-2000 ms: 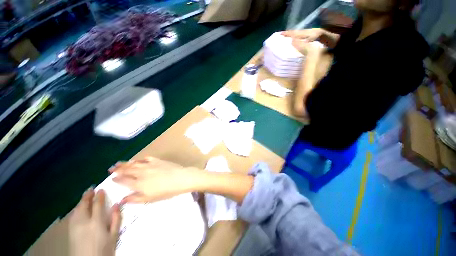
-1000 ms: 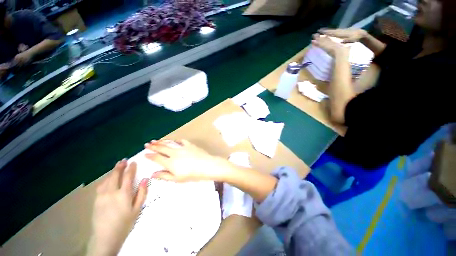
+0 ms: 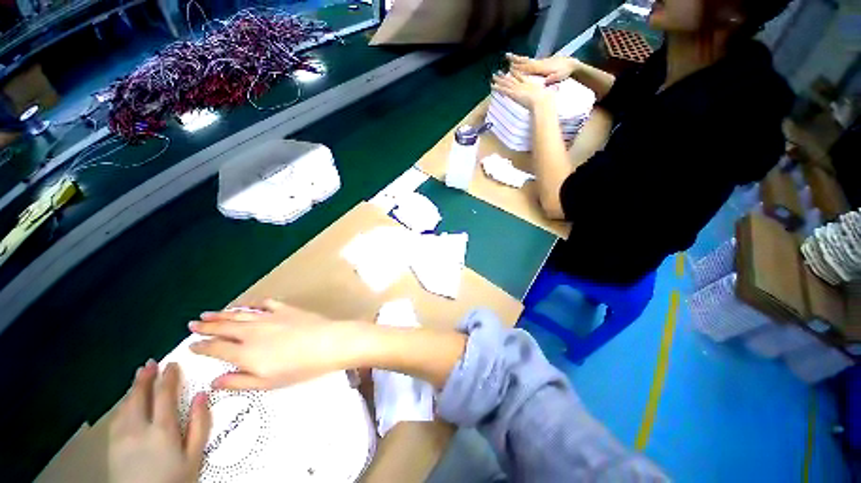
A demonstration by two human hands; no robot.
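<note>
A white plastic housing with rings of fine dots and dark lettering lies on the brown cardboard at the lower left. My right hand reaches across it and lies flat on its far part, fingers slightly spread. My left hand is at its left edge, fingers up and apart, cut off by the bottom of the picture. Neither hand grips it. White wipes lie beyond the housing, and another wipe lies to its right, partly under my right forearm.
Another housing lies on the dark green conveyor belt. At right, a person in black has both hands on a stack of housings, near a dispenser bottle. Wire bundles lie beyond; a blue stool stands right.
The camera view shifted right, then back left. The dot rings and lettering on the housing now show clearly. My hands stay on or beside the housing, with little change in pose.
</note>
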